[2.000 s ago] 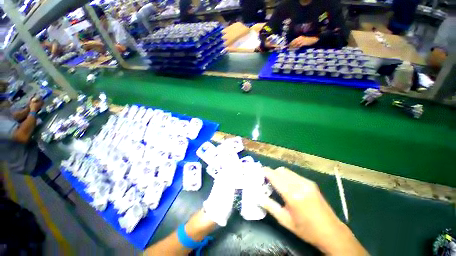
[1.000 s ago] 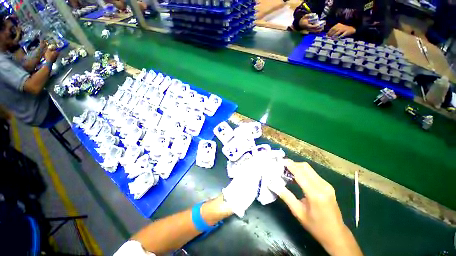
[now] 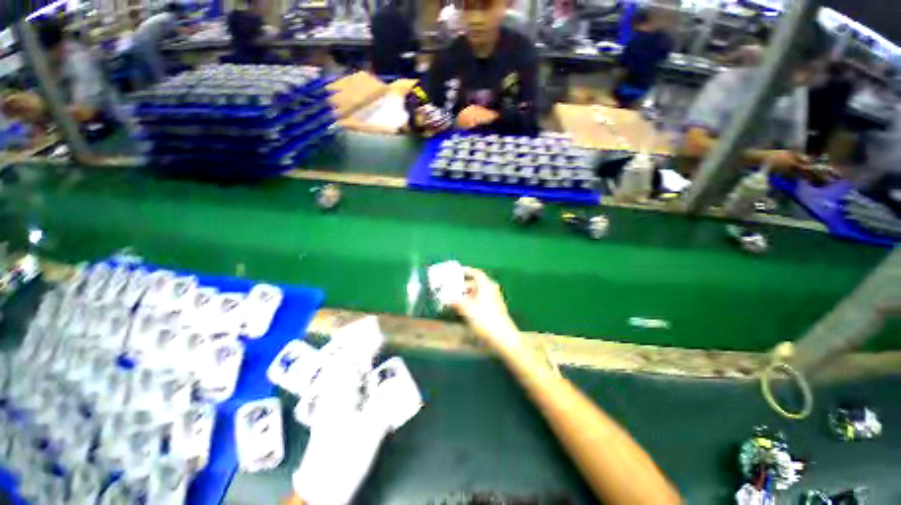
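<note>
My right hand is bare and reaches out over the green conveyor belt. Its fingers hold a white unit above the belt. My left hand, in a white glove, is at the loose pile of white housings on the dark bench. Its fingers blend with the white pieces, so its grip cannot be told. One housing lies apart, left of the glove. Rows of white housings stand on a blue tray at the left.
Part-built units lie scattered on the belt. Board assemblies lie at the lower right, near a hanging yellowish ring and a post. Across the belt are stacked blue trays, a tray of units and a seated person.
My right hand has moved away from my left hand, forward over the belt, with a white unit in its fingers. The view has turned to the right. The gloved left hand stays by the pile.
</note>
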